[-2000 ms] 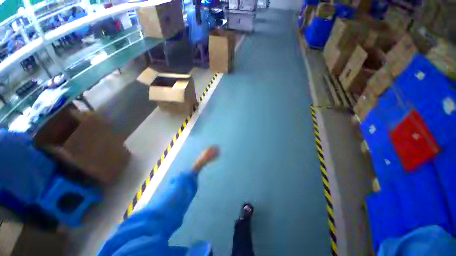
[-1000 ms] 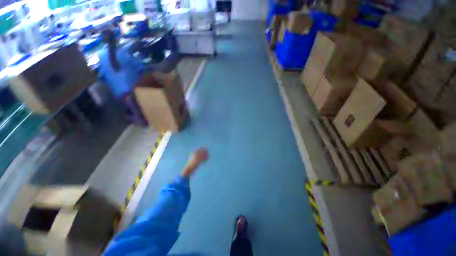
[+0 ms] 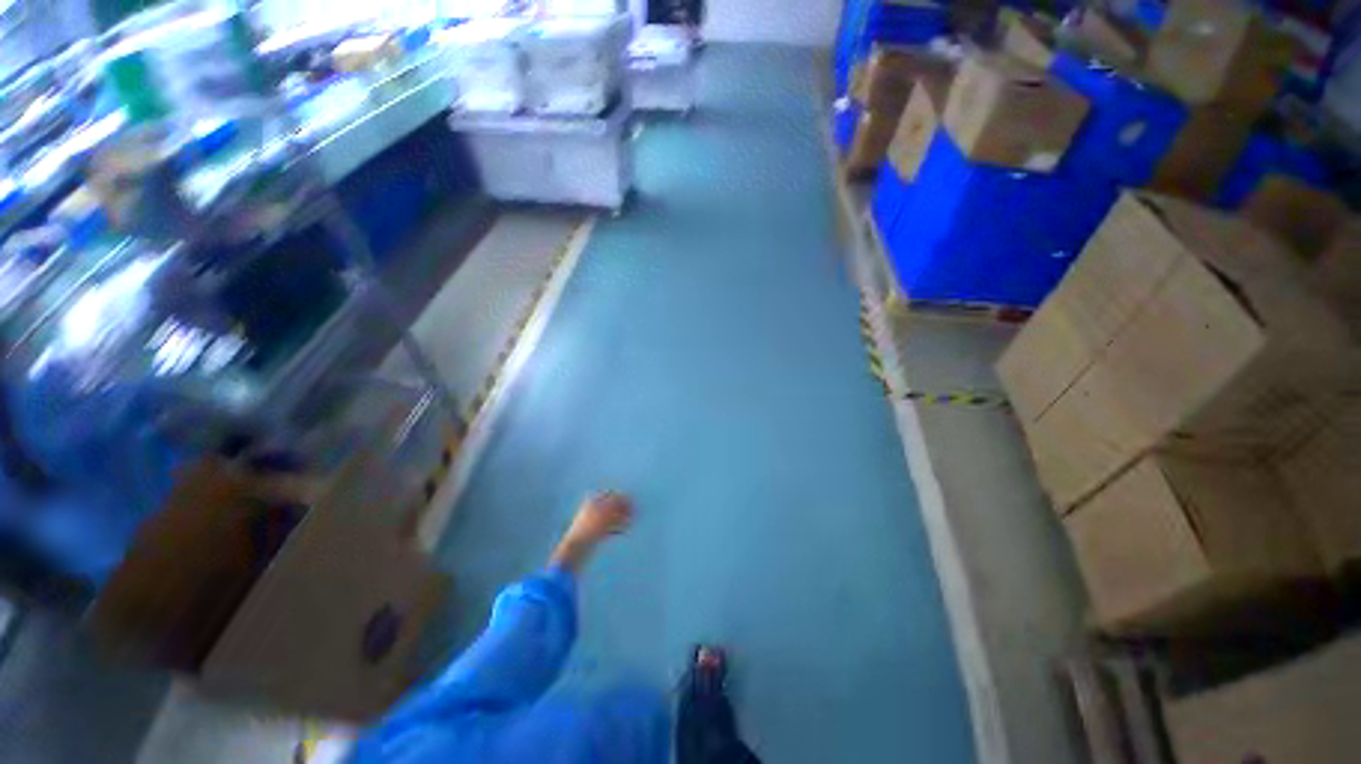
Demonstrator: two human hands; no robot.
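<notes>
My left hand (image 3: 602, 517) is in front of me over the blue-green aisle floor (image 3: 717, 343), at the end of a blue sleeve. It is small and blurred; nothing shows in it, and its finger position is unclear. My right hand is not in view. One of my feet (image 3: 711, 660), in a dark shoe below a dark trouser leg, shows at the bottom centre.
An open carton (image 3: 336, 597) stands at the lower left beside a blurred person in blue (image 3: 90, 463). Stacked cartons (image 3: 1149, 358) and blue bins (image 3: 970, 224) line the right side. A white cabinet (image 3: 545, 157) stands ahead on the left. Yellow-black tape edges the aisle.
I have moved forward along the aisle. The cartons, the pallet and the person on the left have come nearer or passed out of view. My left hand stays out in front, slightly lower.
</notes>
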